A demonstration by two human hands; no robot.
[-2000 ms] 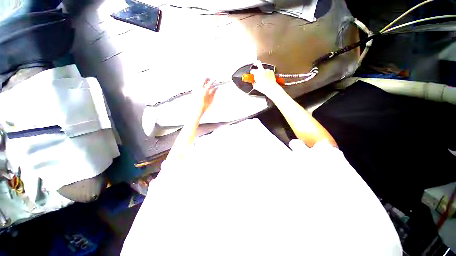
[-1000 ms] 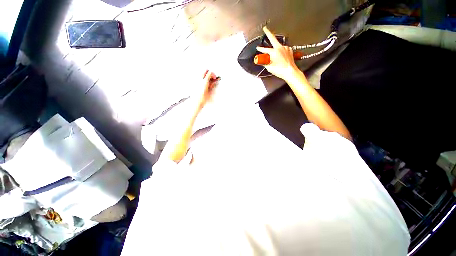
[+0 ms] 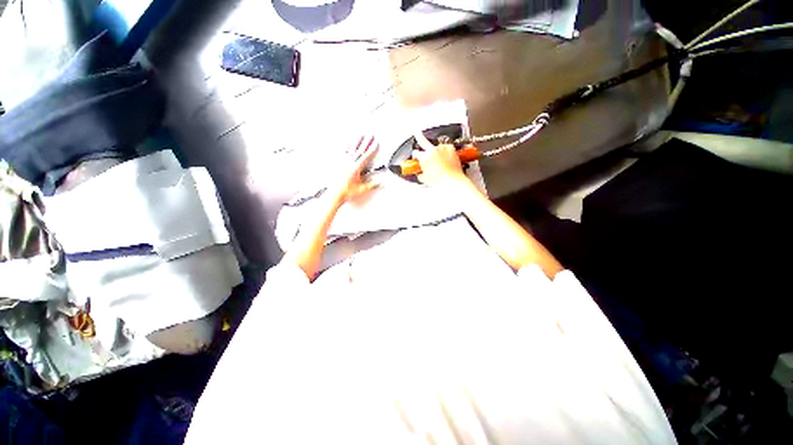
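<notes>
A white garment panel lies along the near edge of the pressing table, glaring in the light. My right hand grips the orange handle of the steam iron, whose dark pointed soleplate rests on the panel and points left. My left hand lies on the panel just left of the iron's tip, fingers spread. Glare hides part of the panel's far edge.
A smartphone lies at the far left of the table cover. The braided cord runs right to tied hoses. A stack of pale panels is at left. Black cloth hangs at right. Pale pieces lie at the far side.
The view has shifted. The iron in my right hand has moved left along the panel, closer to my left hand. My left hand's fingers, bunched a second ago, are now spread.
</notes>
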